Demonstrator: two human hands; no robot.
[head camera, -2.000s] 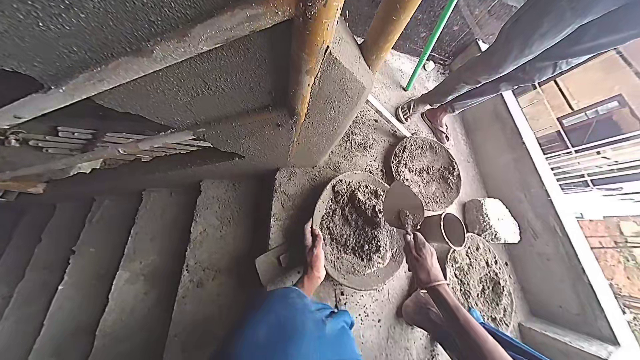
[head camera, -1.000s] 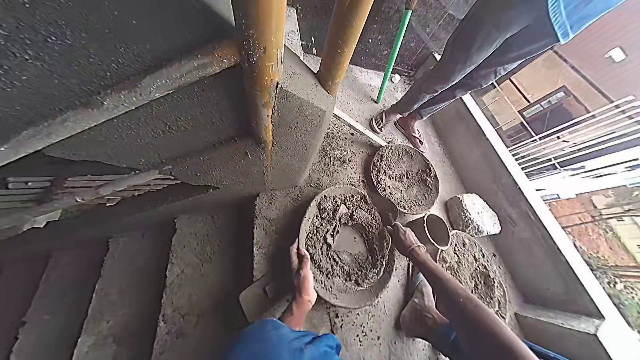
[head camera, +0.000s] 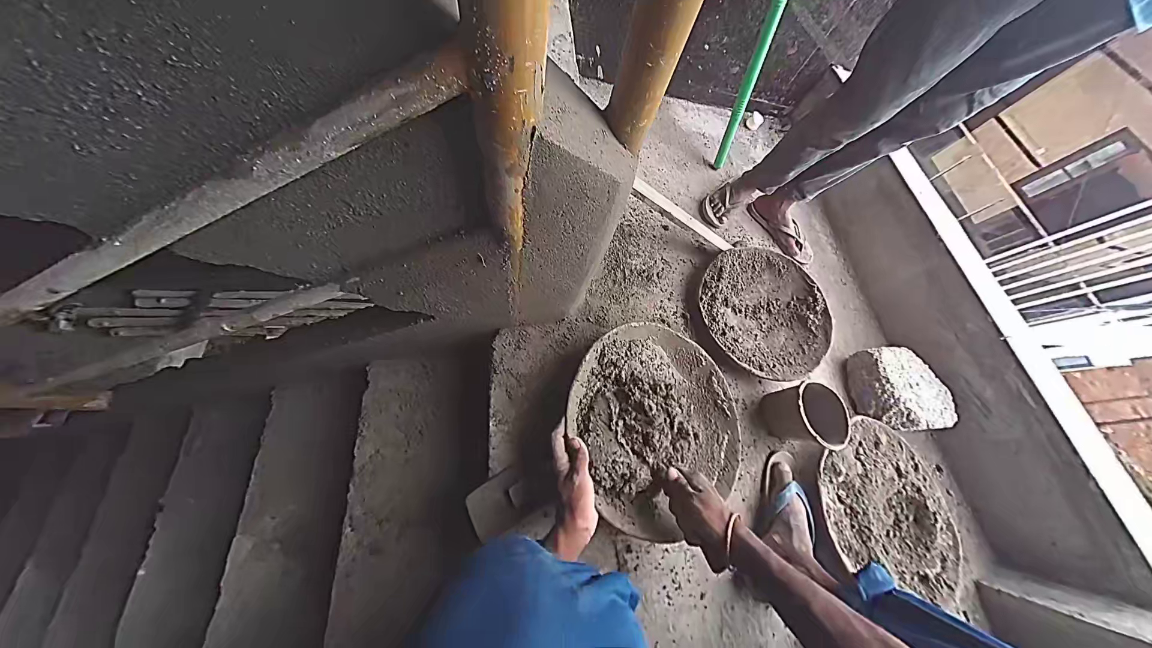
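Observation:
A round pan (head camera: 720, 387) of wet mortar (head camera: 634, 405) lies on the landing in front of me. My left hand (head camera: 573, 490) grips the pan's near left rim. Over its near edge, my right hand (head camera: 697, 504), with a bangle at the wrist, is closed on a trowel, whose blade is hidden in the mortar. Behind stands a second round pan of mortar (head camera: 765, 310). At the right are a third pan of mortar (head camera: 891, 513) and a tipped bucket (head camera: 805, 415). A flat board-like tool (head camera: 493, 506) lies left of my left hand.
Concrete steps (head camera: 279, 504) drop away at the left, beside the landing edge. A co-worker's sandalled feet (head camera: 778, 225) stand beyond the pans, near a green pole (head camera: 749, 85). A pale rough block (head camera: 900, 389) sits by the low right wall (head camera: 954, 342). Yellow posts (head camera: 504, 99) rise ahead.
Two seconds ago the trowel blade showed above the pan's right side; now it is down in the mortar. My right hand has moved to the pan's near edge, and the mortar is heaped differently.

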